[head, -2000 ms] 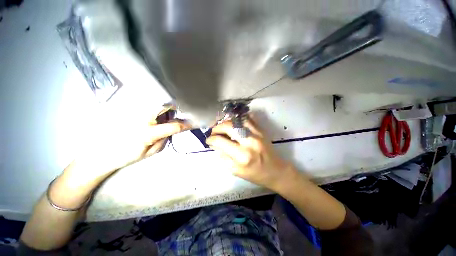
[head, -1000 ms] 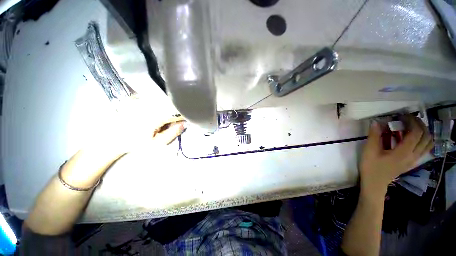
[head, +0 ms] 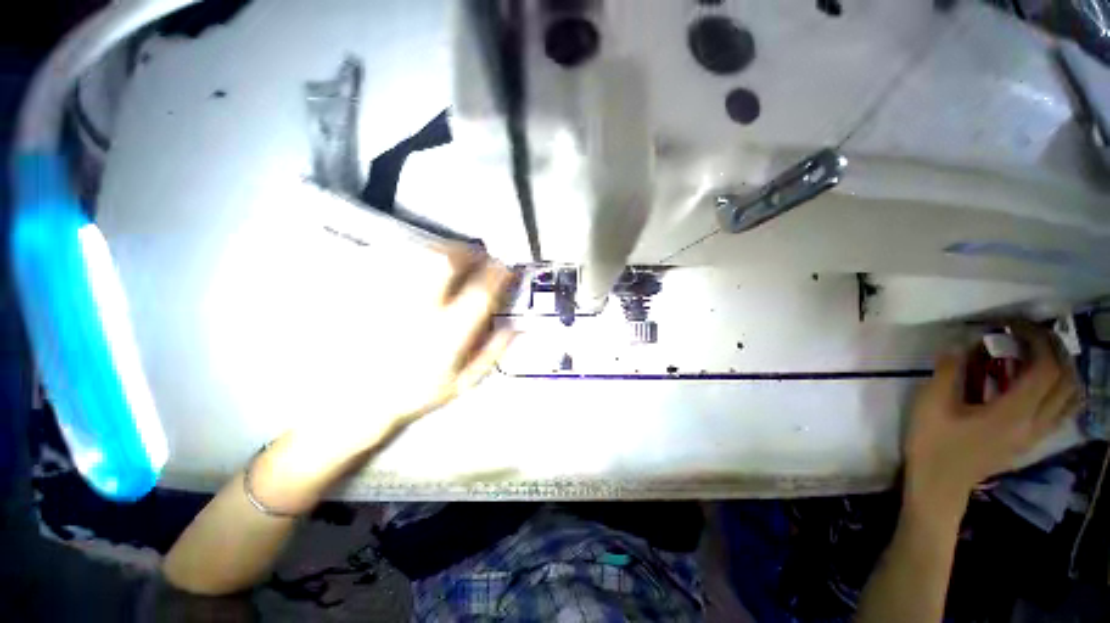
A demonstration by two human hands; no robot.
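My left hand (head: 457,329), blurred and washed out by glare, is just left of the presser foot (head: 566,292). A dark-edged strip (head: 420,229) runs from its fingertips up and left; I cannot tell if the fingers grip it. A dark curved fabric piece (head: 387,177) lies behind. My right hand (head: 1004,396) is closed around the red-handled scissors (head: 992,372) at the right end of the table; its fingers partly cover the handles. A narrow dark tape (head: 730,375) runs across the bed between the hands.
The white machine head (head: 621,158) hangs over the work, with a slotted metal guard (head: 785,192) and a knurled screw (head: 644,329). A silvery strip bundle (head: 334,128) lies behind left. A bright blue lamp-like fitting (head: 91,341) stands at left. Plaid cloth (head: 554,572) shows below the table edge.
The view has shifted, bringing in the blue fitting. My right hand moved from beside the foot to the scissors and stays there. A dark fabric piece now shows behind my left hand.
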